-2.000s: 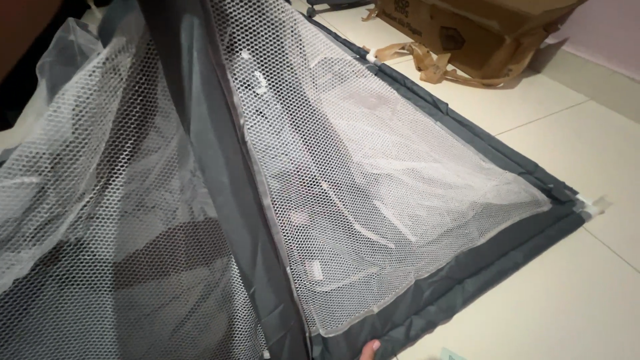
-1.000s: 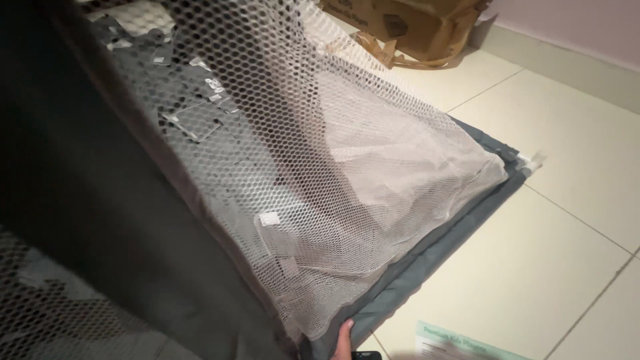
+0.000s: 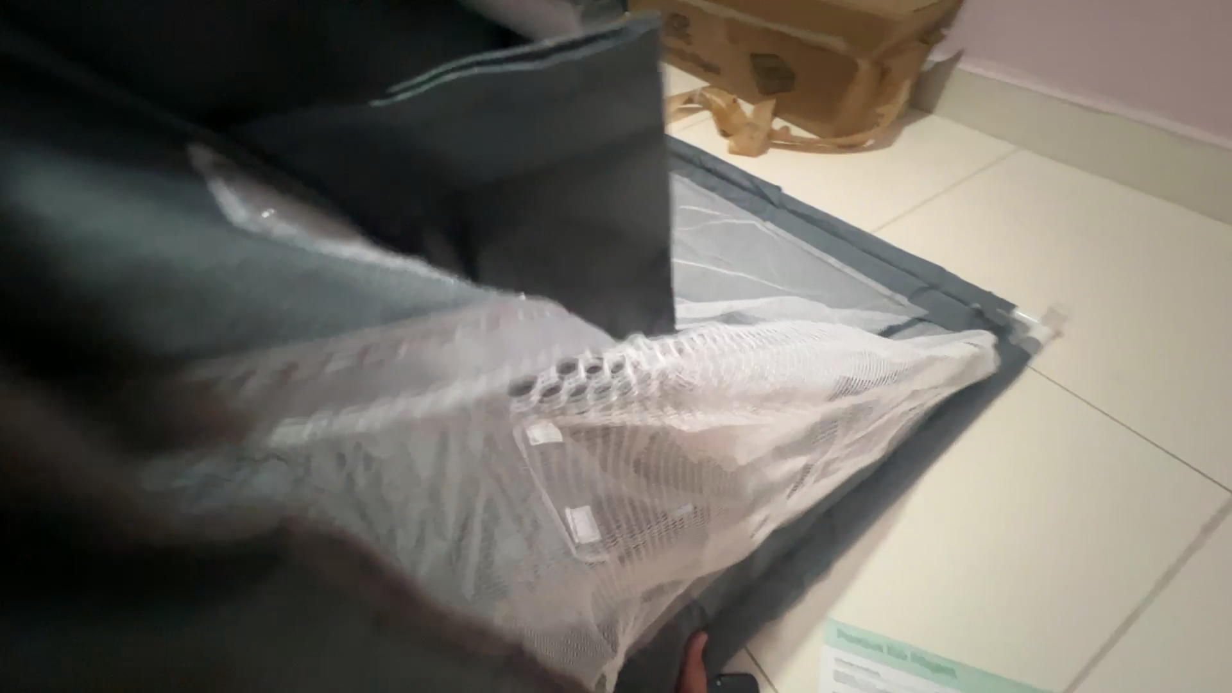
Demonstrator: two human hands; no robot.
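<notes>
A collapsed enclosure of white mesh (image 3: 731, 414) with a dark grey fabric border (image 3: 866, 481) lies over the floor. At the bottom edge, one finger of what seems to be my right hand (image 3: 695, 662) rests against this border, as if gripping it; the rest of that hand is out of frame. Dark grey fabric panels (image 3: 568, 183), blurred and raised, fill the left and upper part of the view. Small white patches (image 3: 581, 525) show behind the mesh. A whitish corner fitting (image 3: 1038, 325) sticks out at the border's right corner. My left hand is not visible.
A brown cardboard box (image 3: 818, 67) with loose tape (image 3: 746, 120) stands at the back by the wall (image 3: 1107, 58). A printed sheet (image 3: 914, 664) lies on the tiled floor (image 3: 1078, 462) at lower right. A small black object (image 3: 736, 682) is beside the finger.
The near mesh side has sagged down, and a dark fabric panel now stands across the upper middle. The finger stays by the border's lower edge.
</notes>
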